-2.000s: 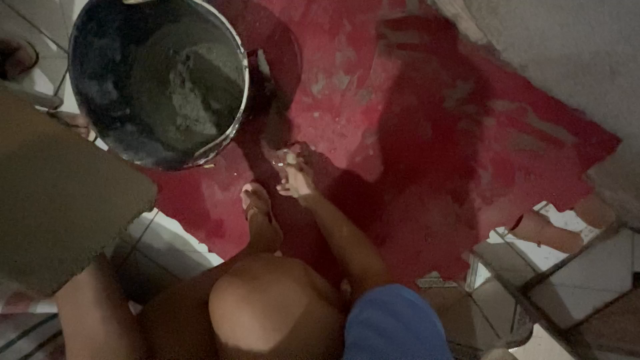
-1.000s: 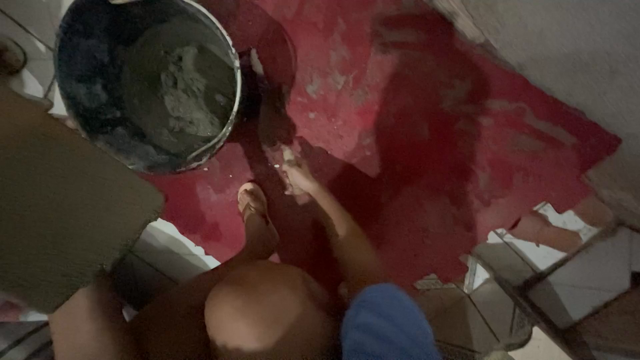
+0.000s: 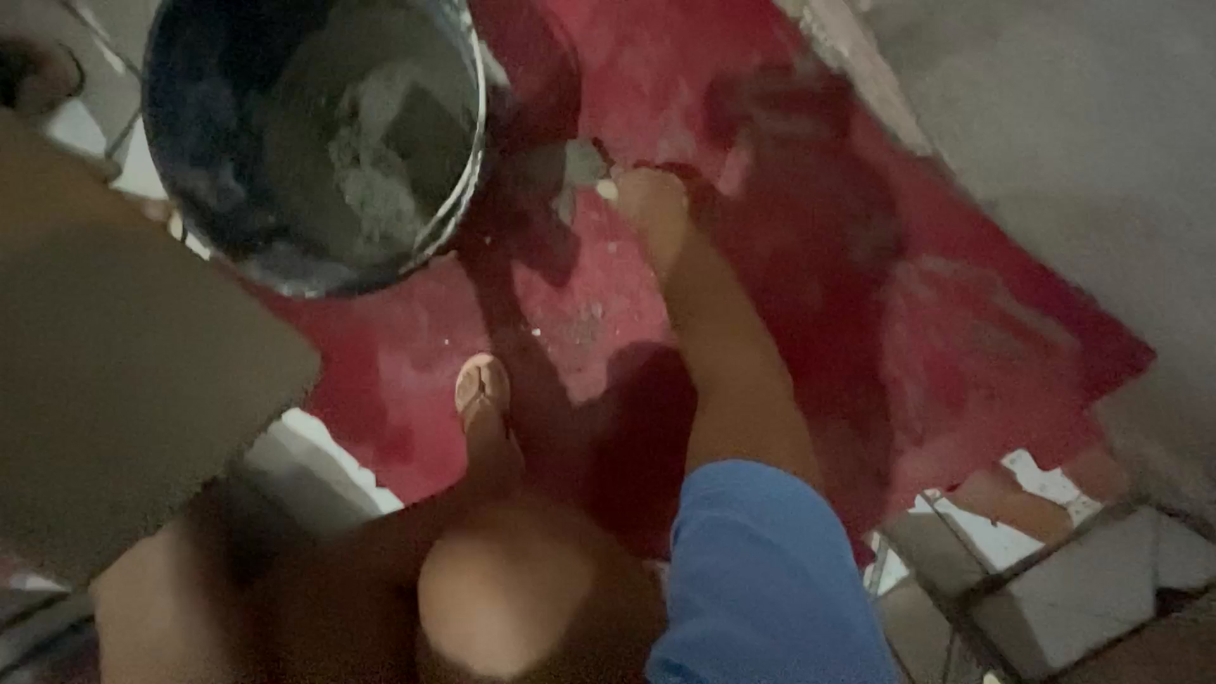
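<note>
My right hand [image 3: 654, 195], at the end of a bent arm in a blue sleeve, is low over the red sheet [image 3: 589, 332]. Its fingers are blurred, beside a small grey patch or piece [image 3: 583, 163]; whether they grip it I cannot tell. Left of it stands a dark bucket [image 3: 209, 142] with wet grey mortar-like mix [image 3: 375, 180] inside. A large grey-brown slab [image 3: 142, 380] covers the left side, close to the camera. A small skin-coloured bit [image 3: 157, 207] shows at its far edge; whether it is my left hand is unclear.
My sandalled foot [image 3: 483, 385] rests on the sheet below the bucket. Broken tile pieces [image 3: 1064, 589] lie at lower right. A grey concrete-like surface [image 3: 1073, 123] borders the sheet at upper right. Another foot [image 3: 43, 76] shows at the far left.
My right hand has moved away from my foot, up and to the right over the red sheet, and the arm is stretched further. The bucket stays in place.
</note>
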